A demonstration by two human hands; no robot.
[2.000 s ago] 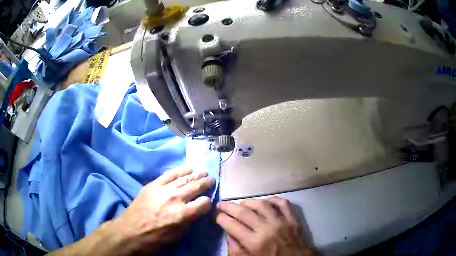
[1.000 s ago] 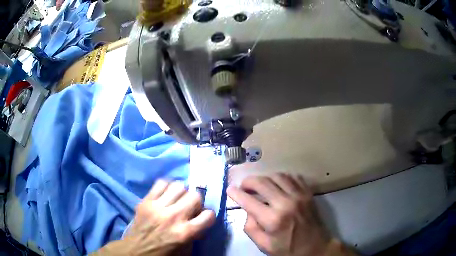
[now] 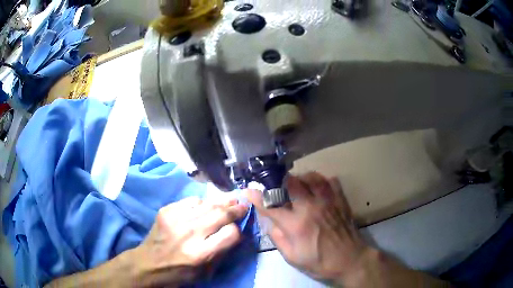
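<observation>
The light blue garment (image 3: 73,169) lies in folds left of the needle, its edge running under the machine head. My left hand (image 3: 194,233) lies on it, thumb and fingertips closed together at the edge just in front of the needle area. My right hand (image 3: 318,230) is on the other side, its fingertips at the same edge beside the lower knurled knob (image 3: 275,197), partly behind it. The fingertips of both hands nearly meet. The needle and presser foot are hidden by glare, fingers and the head.
The cream sewing machine head (image 3: 185,95) and arm span the top and right. A white tongue-shaped piece (image 3: 116,157) hangs left of the head. Blue cut pieces (image 3: 50,45) are heaped at the upper left, near yellow printed tape (image 3: 82,79). The white table (image 3: 422,236) is at the lower right.
My right hand has moved forward and left to the needle area. My left hand has also moved forward to the cloth edge. The view has shifted closer to the machine head.
</observation>
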